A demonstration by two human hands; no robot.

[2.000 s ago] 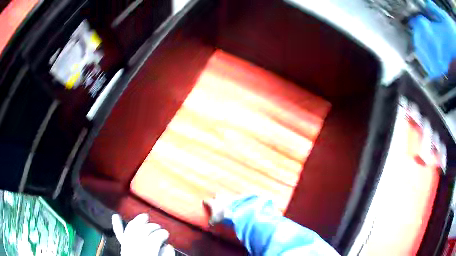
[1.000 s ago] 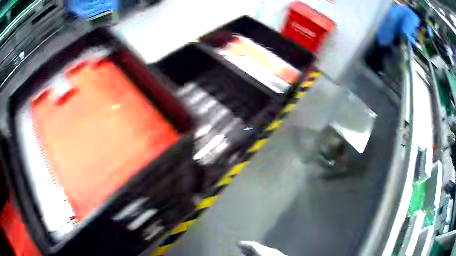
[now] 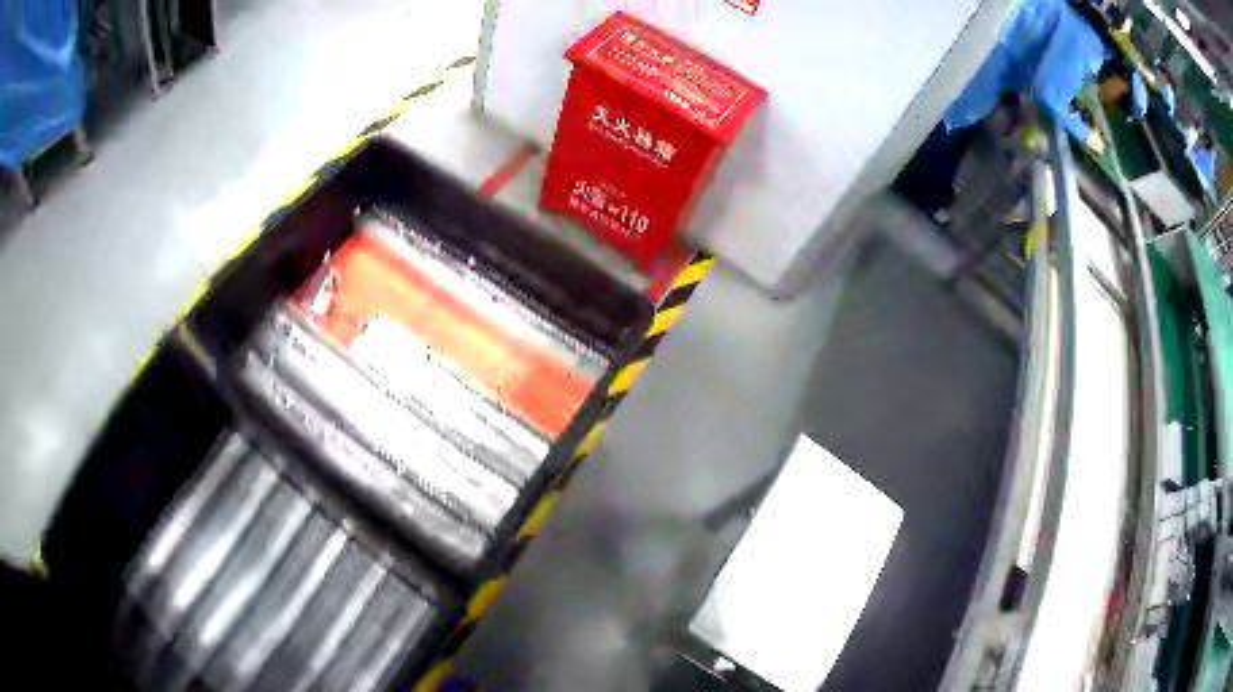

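Neither of my hands is in view. Nearest in front of me is a black tote bin (image 3: 481, 212) with silver ribbed bars (image 3: 406, 412) and red-orange sheets (image 3: 460, 331) inside. In front of it, at the lower left, a second dark bin holds several silver-grey long bars (image 3: 277, 568) side by side. The edges of this lower bin are dark and blurred.
A red box with white lettering (image 3: 636, 142) stands by a white block or cabinet (image 3: 838, 108). Yellow-black floor tape (image 3: 595, 419) edges the bins. A white-topped stool or stand (image 3: 805, 561) is in the grey aisle. The conveyor line (image 3: 1082, 446) and people in blue are at the right.
The view has swung from the bin with the red-orange sheet toward the further bins and aisle. The white glove at the lower edge has left the picture. The red box appears nearer.
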